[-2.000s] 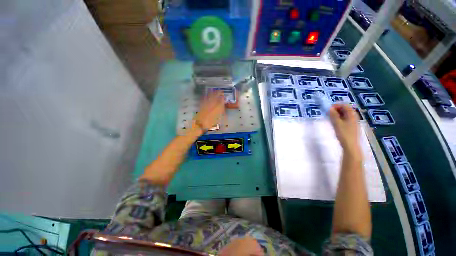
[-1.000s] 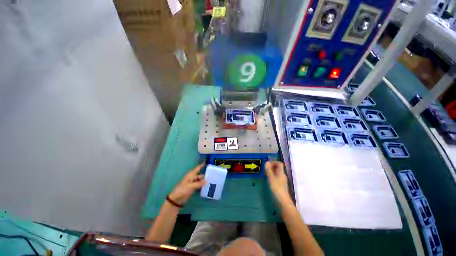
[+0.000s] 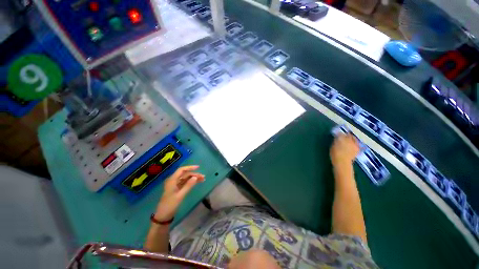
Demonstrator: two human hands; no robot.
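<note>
My left hand is raised in front of the machine base, fingers apart and empty. My right hand is over the green belt at the right, its fingers closed on a plastic panel; the fingers partly hide it. Another dark-patterned panel lies just below that hand, beside the pale rail. The press head is down over the orange-red fixture, and silver metal parts hide most of it. I cannot tell if a panel is inside.
Panel rows lie at the far end of the white sheet. A long line of panels runs along the conveyor beyond the rail. The control box is upper left. A blue object lies at the far right.
The view has swung right. My left hand has let go of the pale panel it held. My right hand has moved from the base to the belt panels. The press head has come down over the fixture.
</note>
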